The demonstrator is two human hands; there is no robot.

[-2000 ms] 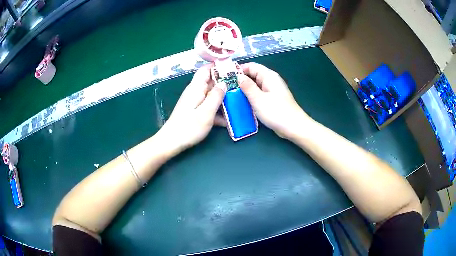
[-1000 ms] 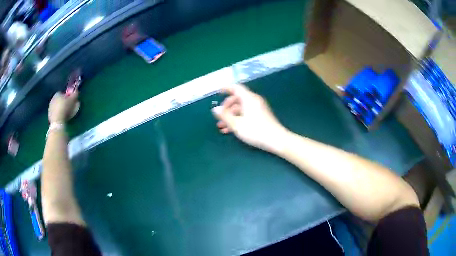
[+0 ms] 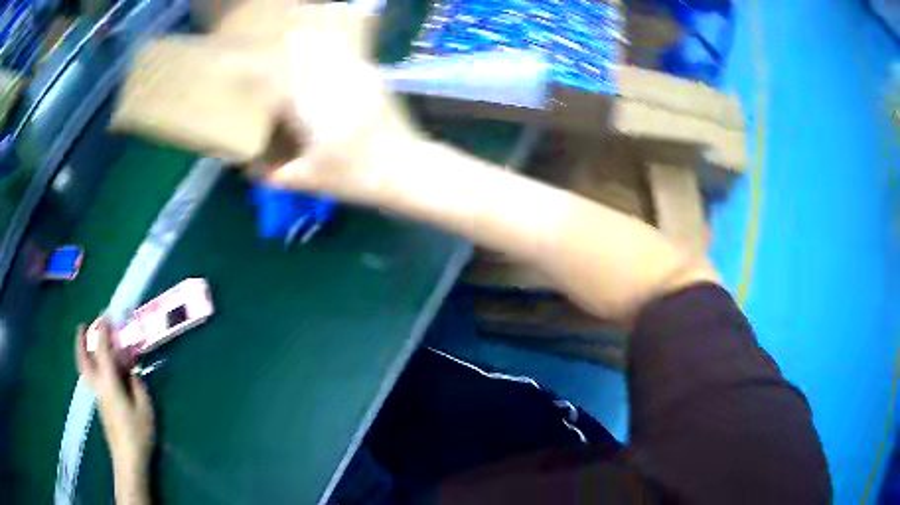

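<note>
A pink handheld fan (image 3: 168, 318) is at the left, its handle with a dark square panel face up over the green bench (image 3: 286, 325). My left hand (image 3: 116, 380) is on its head end, fingers around it. My right hand (image 3: 331, 128) is blurred at the upper middle, over the brown cardboard box (image 3: 192, 94); whether its fingers grip the box cannot be told. Blue battery packs (image 3: 288, 212) with small white-tipped leads show just below my right hand, partly hidden by it.
A fan with a blue battery (image 3: 65, 262) lies on the green conveyor at far left. A whitish strip (image 3: 163, 232) divides conveyor and bench. A carton of blue packs (image 3: 523, 39) stands at the top, with brown cardboard (image 3: 681, 118) beside it. Blue floor (image 3: 819, 247) is at right.
The view has swung right. My left hand has brought a pink fan from the conveyor to the bench side. My right hand has moved from above the bench to the cardboard box.
</note>
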